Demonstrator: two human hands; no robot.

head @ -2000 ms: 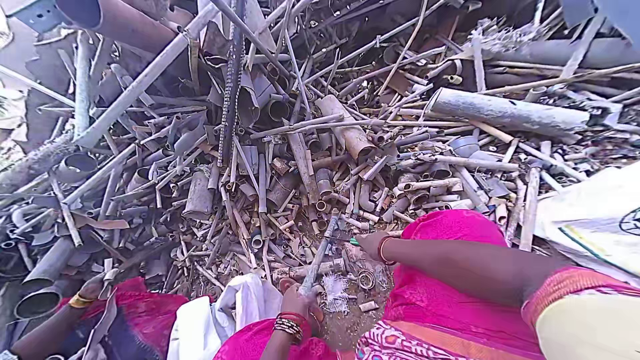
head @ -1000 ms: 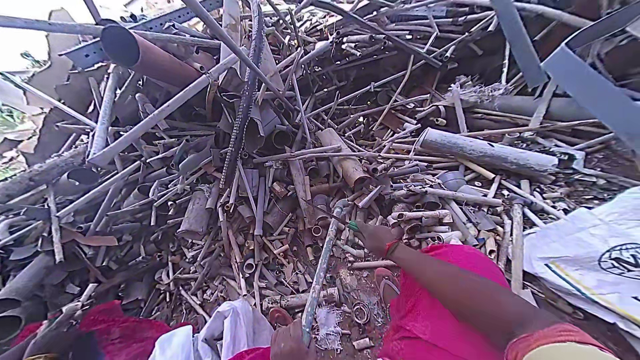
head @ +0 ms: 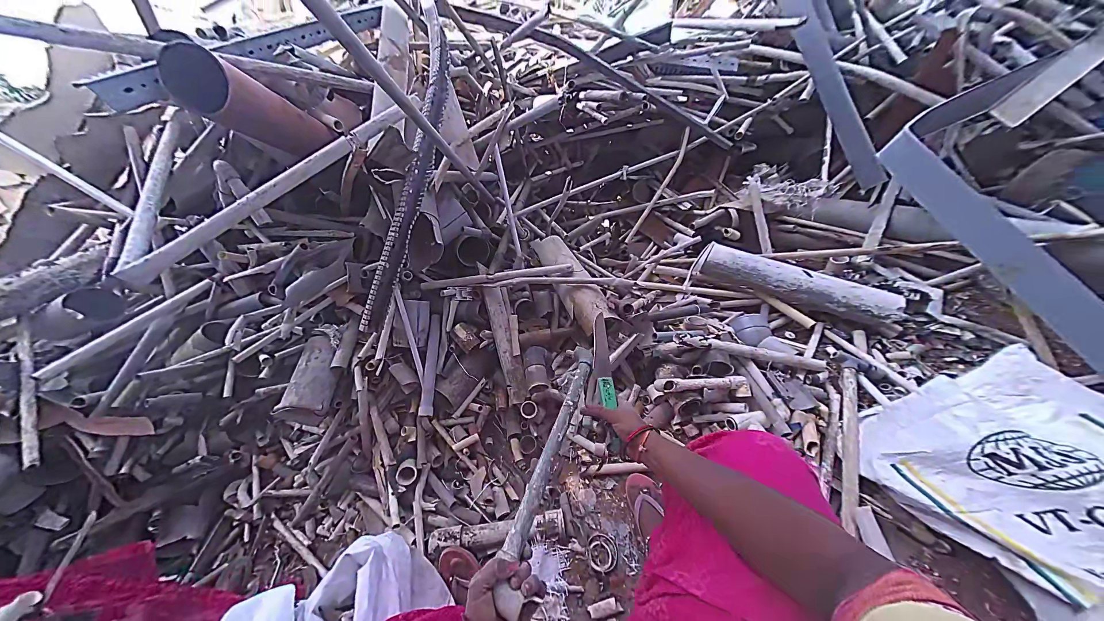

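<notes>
My left hand (head: 500, 586), at the bottom centre, is closed around the lower end of a long grey pipe (head: 549, 448) that slants up and away from me. My right hand (head: 623, 423) grips the green handle of a knife (head: 606, 392). Its dark blade points upward, beside the far end of the pipe; whether blade and pipe touch cannot be told.
A large heap of scrap plastic pipes (head: 466, 345) fills the view ahead. A wide brown pipe (head: 267, 108) juts out at upper left, a bent grey strip (head: 992, 233) at right. A printed white sack (head: 966, 431) lies at right, white cloth (head: 379, 578) at lower left.
The knife now points upward beside the pipe's far end, its blade plainly visible. The other person's hand at lower left, seen two seconds ago, is out of view. The view has tilted upward.
</notes>
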